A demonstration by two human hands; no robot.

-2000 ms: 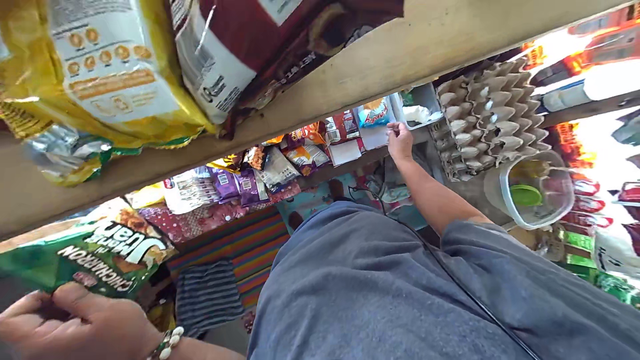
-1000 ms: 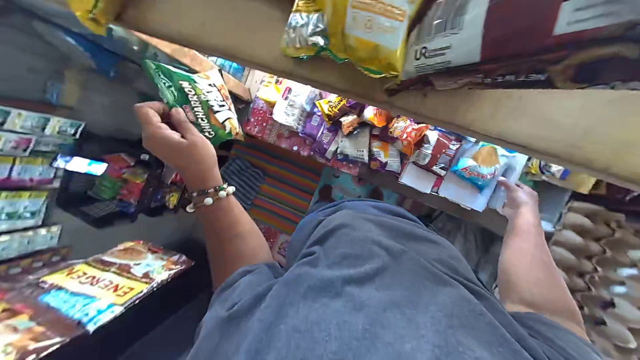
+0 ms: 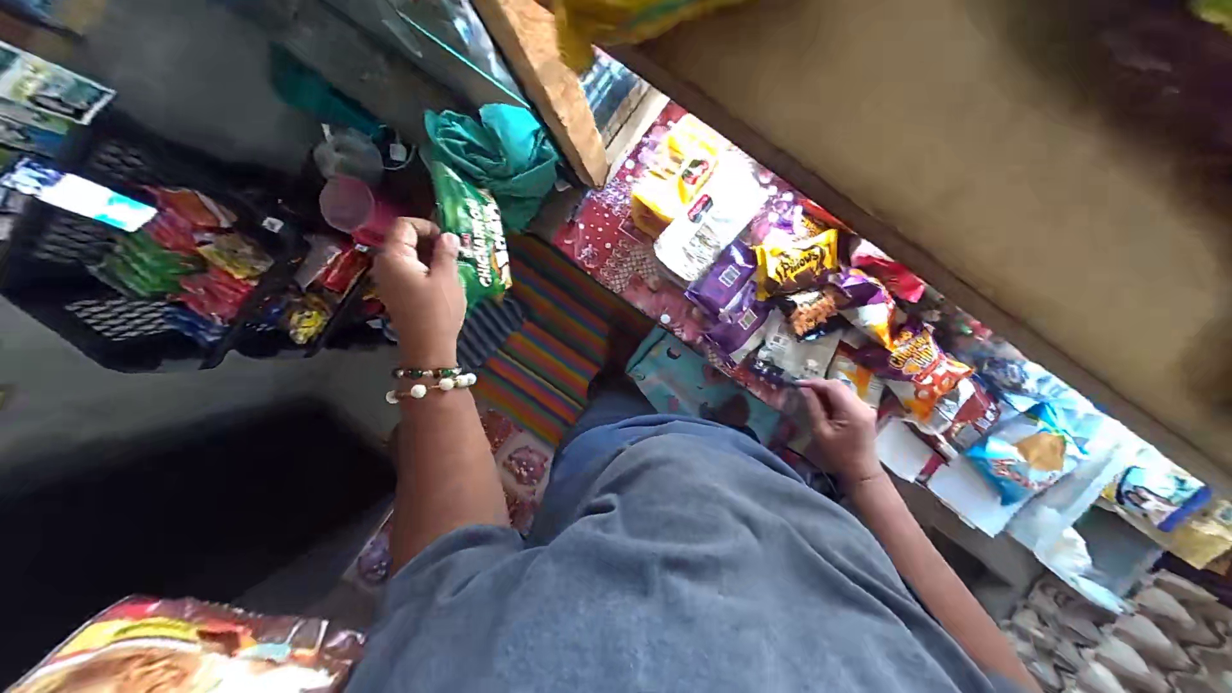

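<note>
My left hand [image 3: 423, 279], with beaded bracelets at the wrist, grips a green chicharron snack bag [image 3: 476, 241] by its edge, left of centre. A bunched teal cloth [image 3: 500, 159] is just behind the bag. My right hand [image 3: 839, 428] is at the near edge of a shelf with a red patterned cover [image 3: 616, 231]. Its thumb and fingers are pinched together at a dark edge beside a silver-grey snack pack [image 3: 794, 346]; whether they grip it cannot be told. Near that hand lie purple packs [image 3: 727, 289], a yellow Pillows pack [image 3: 797, 262] and an orange snack pack [image 3: 924, 371].
Black plastic baskets [image 3: 125, 318] with small colourful packets hang at the left, near a pink cup [image 3: 348, 204]. A wide wooden shelf board [image 3: 866, 164] crosses the upper right. Egg trays [image 3: 1136, 635] stand at the lower right. A striped cloth [image 3: 549, 356] lies between my arms.
My right hand has left the blue-and-white pack and moved left along the shelf to the silver-grey pack. The green bag remains in my left hand. The view has swung left.
</note>
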